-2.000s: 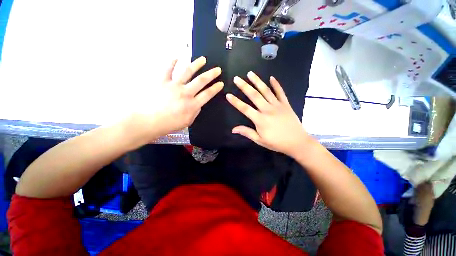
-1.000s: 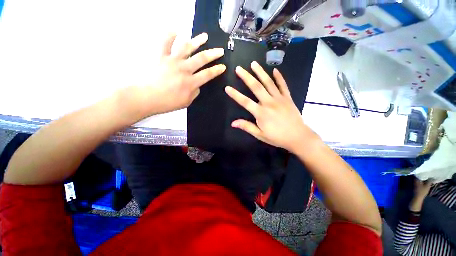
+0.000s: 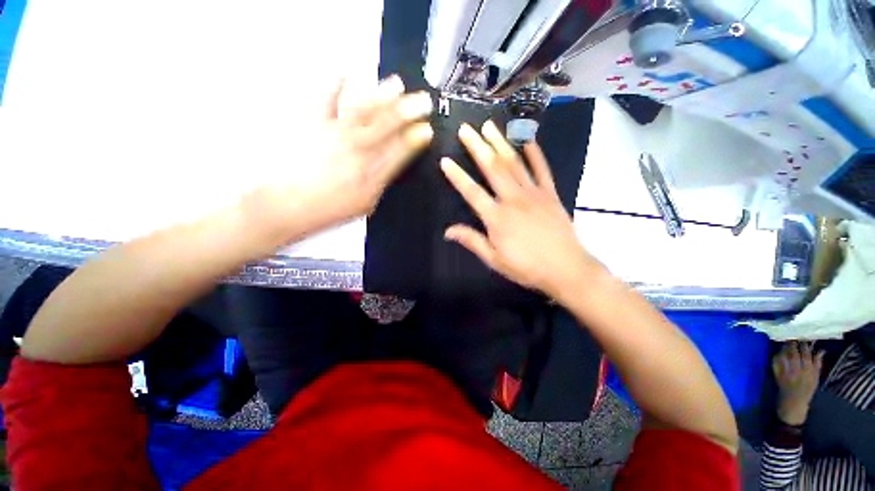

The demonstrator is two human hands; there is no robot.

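A black fabric panel lies on the white machine table and hangs over its front edge. The presser foot of the white sewing machine is over the panel. My left hand is blurred, its fingertips on the panel's left part beside the presser foot. My right hand lies spread on the panel, right of and nearer than the foot. Both hands are palm down, fingers apart, gripping nothing.
Silver snips lie on the table right of the panel. A round metal knob hangs close above my right fingers. A small black object lies by the machine. At right, another person's hand is below cream fabric.
The panel's near part has shifted slightly against the foot. My left fingertips have come closer together and blurred. The other person's hand now shows below the cream fabric. The view has tilted a little.
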